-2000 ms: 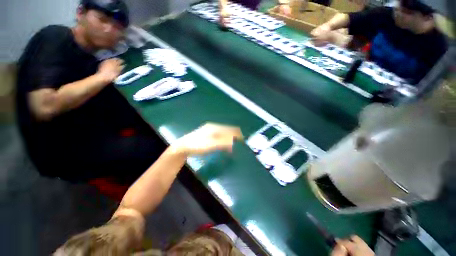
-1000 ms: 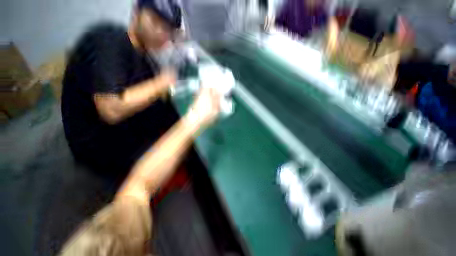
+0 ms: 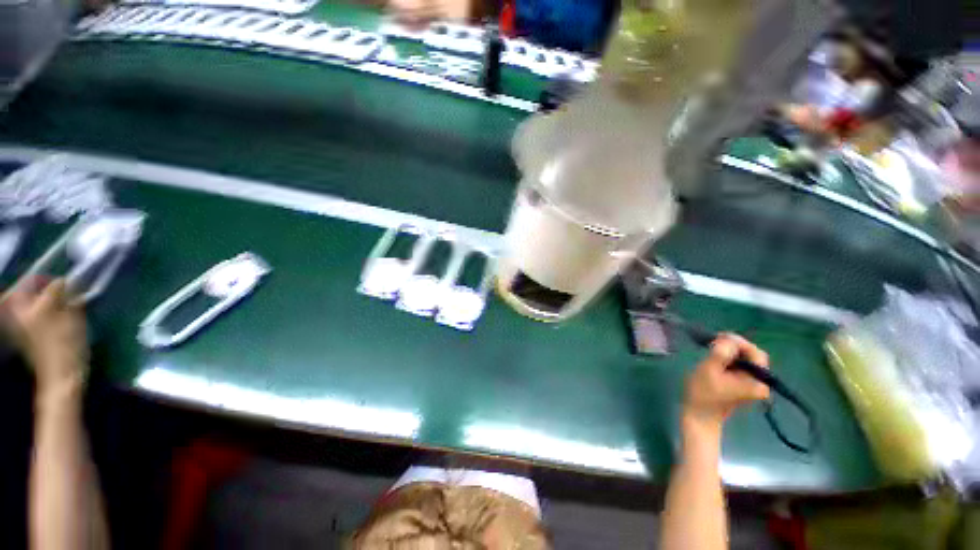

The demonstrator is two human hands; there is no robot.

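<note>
My left hand (image 3: 48,328), blurred at the far left, holds a white plastic frame (image 3: 105,252) beside a pile of white parts (image 3: 48,188). Another white frame (image 3: 204,301) lies slanted on the green bench, untouched. Several joined white frames (image 3: 430,277) with round ends lie in front of me, left of a cloudy-white hood. My right hand (image 3: 729,376) is closed around the dark handle of a soldering iron (image 3: 752,372). The iron points left, towards its stand (image 3: 648,306); its tip is too blurred to place exactly.
The hood (image 3: 586,220) hangs over the bench, its dark opening facing me. A black cord (image 3: 793,424) loops at the right hand. A clear bag with yellowish contents (image 3: 892,397) lies at far right. Rows of white frames (image 3: 236,30) and a person's hands (image 3: 430,11) are across the line.
The view has swung right, bringing my right hand, the iron and the stand into sight. My left hand, reaching among the neighbour's white parts earlier, is now at the left edge with a frame.
</note>
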